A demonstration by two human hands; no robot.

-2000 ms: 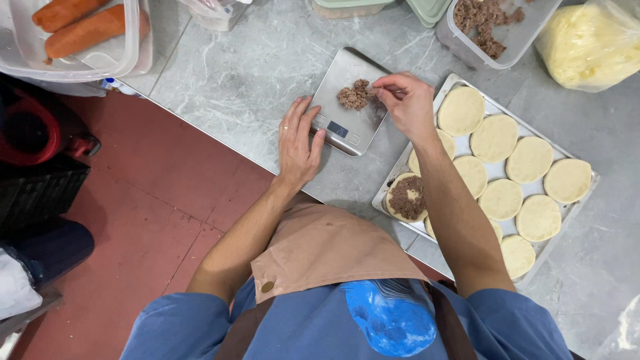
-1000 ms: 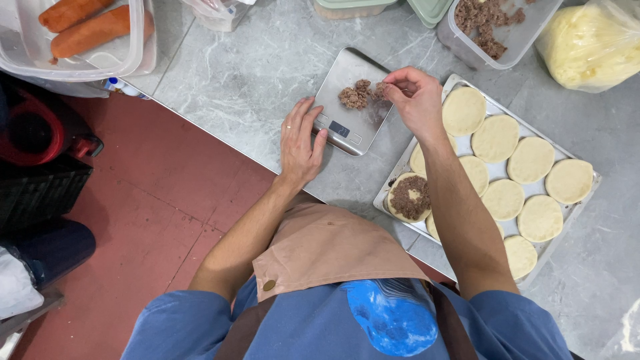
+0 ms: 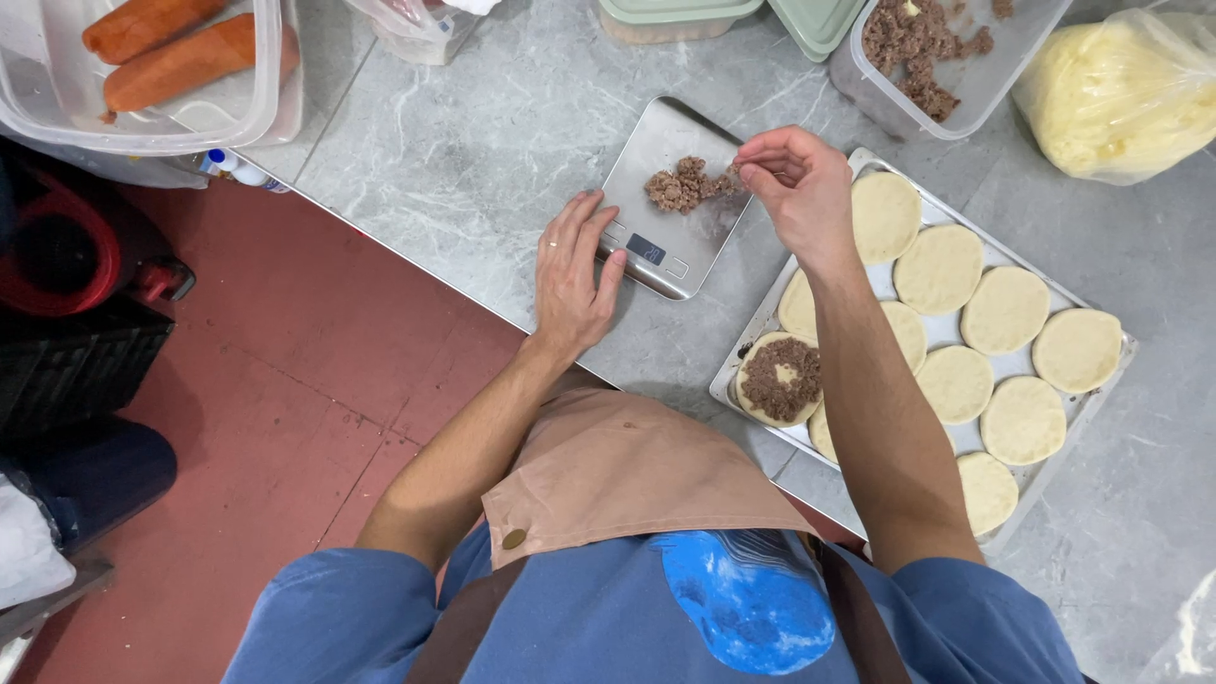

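Observation:
A steel digital kitchen scale [image 3: 698, 228] with a lit display lies on the grey countertop, a small heap of cooked ground meat [image 3: 676, 188] on its plate. My left hand [image 3: 575, 271], a ring on one finger, rests at the scale's near left corner, fingers apart and holding nothing. Over the scale's right edge, my right hand [image 3: 793, 180] has thumb and fingertips together at the right end of the meat, pinching a bit of it. To the right, a metal baking tray [image 3: 1092, 418] holds several flat dough rounds [image 3: 939, 269]; one round [image 3: 781, 378] at its left corner bears ground meat.
A plastic tub of ground meat [image 3: 917, 71] stands at the top right beside a bag of yellow filling [image 3: 1116, 95]. Green-lidded containers [image 3: 679, 14] are at the top. At the top left, a clear bin [image 3: 256, 128] holds orange-cased logs. The counter edge runs diagonally above a red floor [image 3: 285, 380].
Between the earlier frames, my right hand moved slightly right from over the meat. The meat on the scale now reaches farther right, toward my fingertips. My left hand has stayed at the scale's corner.

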